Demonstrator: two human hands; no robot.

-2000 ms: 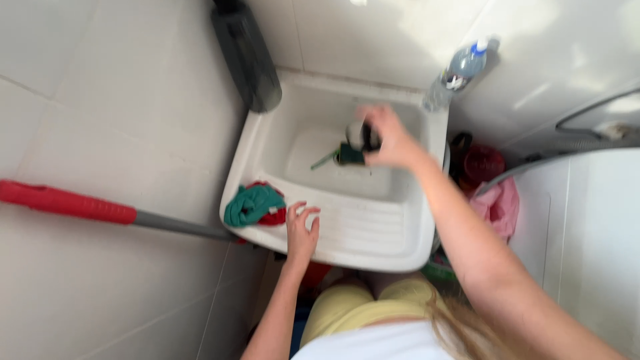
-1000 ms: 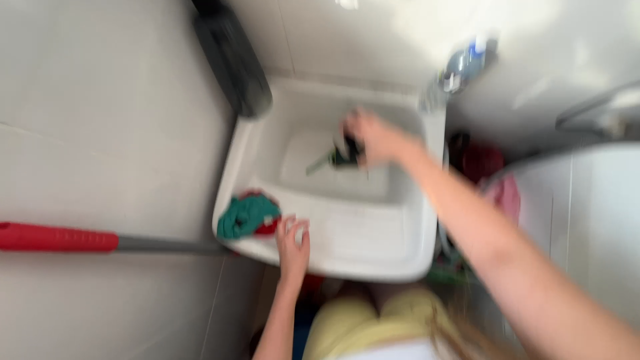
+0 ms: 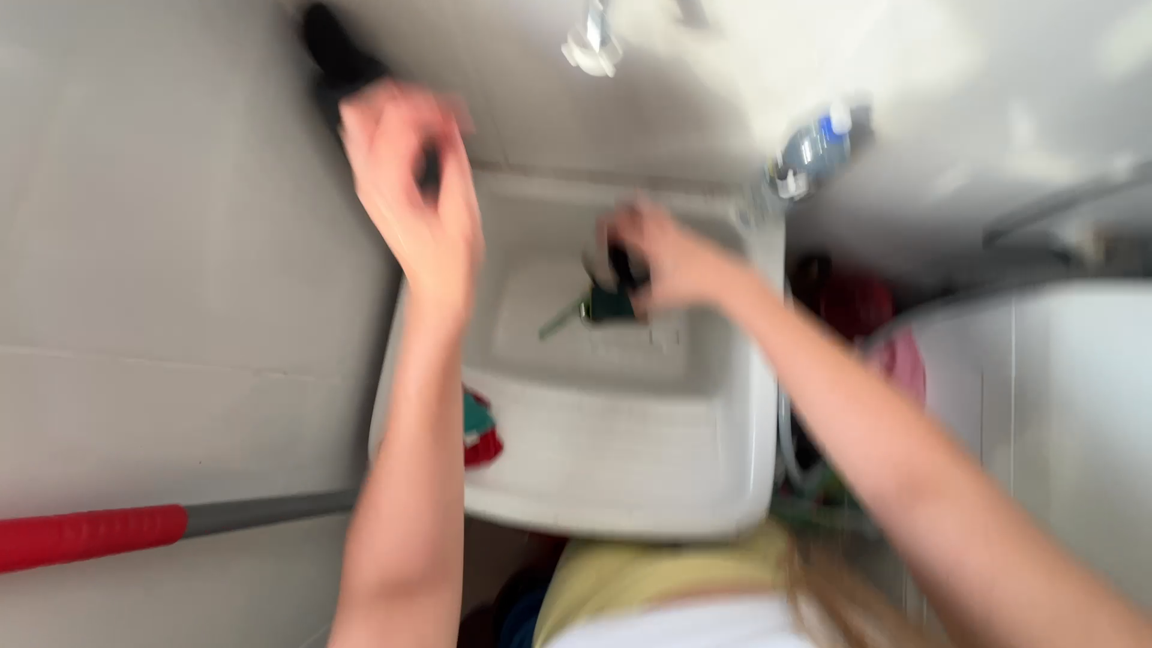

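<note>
My right hand [image 3: 661, 256] grips a small black object [image 3: 627, 265] over the basin of a white laundry sink [image 3: 612, 450]; blur hides what kind it is. Just below it, a dark green item [image 3: 609, 304] with a thin green stick-like part lies low in the basin. Raised above the sink's back left corner, my left hand [image 3: 409, 171] has curved fingers, with something dark showing between them that may be background. A teal and red cloth [image 3: 480, 427] lies at the sink's front left, partly hidden by my left forearm.
A clear plastic bottle [image 3: 814, 148] stands at the back right corner. A black object [image 3: 337, 45] is at the back left by the wall. A red and gray handle [image 3: 99, 535] reaches in from the left. A white tap [image 3: 594, 49] is above; pink fabric [image 3: 903, 364] hangs right.
My left hand has moved from beside the teal and red cloth up to the back left corner, near the black object. My right hand remains over the basin with the black object.
</note>
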